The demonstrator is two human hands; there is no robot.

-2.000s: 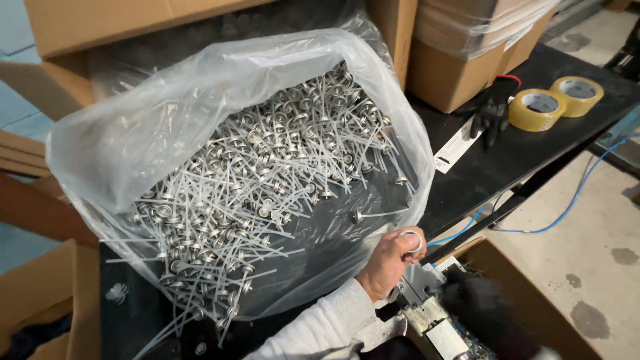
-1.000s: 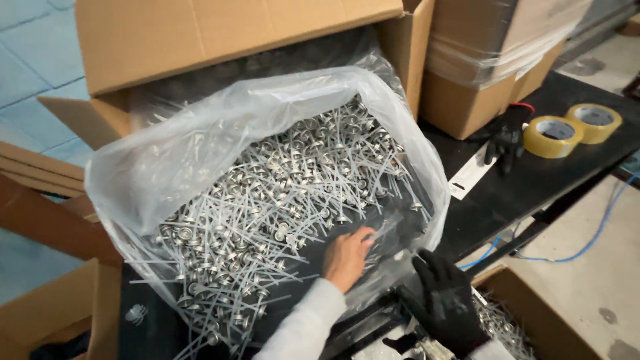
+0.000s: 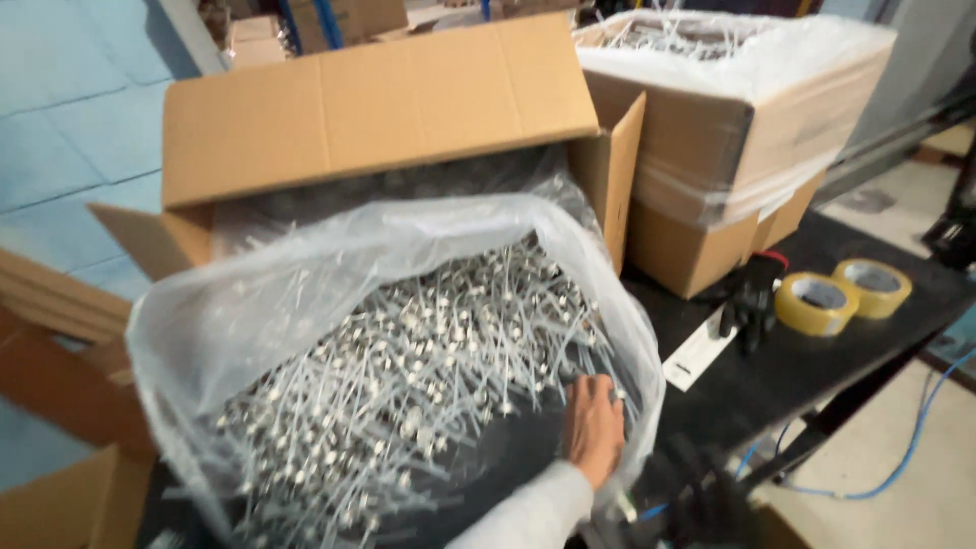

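Observation:
A large pile of candle wicks with round metal tabs (image 3: pixel 427 343) lies in an open clear plastic bag (image 3: pixel 252 320). My left hand (image 3: pixel 595 427), bare and in a light sleeve, reaches into the bag at the pile's right edge. Its fingers are curled down among a few wicks, and a small metal disc shows beside them; whether they grip anything is hidden. My right hand (image 3: pixel 705 496), in a black glove, is a dark blur outside the bag at the lower right, over the table's near edge. What it holds cannot be seen.
Behind the bag stands an open cardboard box (image 3: pixel 381 114). Right of it, a plastic-wrapped box (image 3: pixel 686 145) holds more wicks. On the black table (image 3: pixel 762 404) lie a black glove (image 3: pixel 759 297), a white slotted strip (image 3: pixel 698 351) and two tape rolls (image 3: pixel 816 301). A blue cable (image 3: pixel 900 473) hangs beyond.
My left hand was outside the bag's near right edge two seconds ago, then over its bare floor; now it is at the pile's right edge. The view has tilted up.

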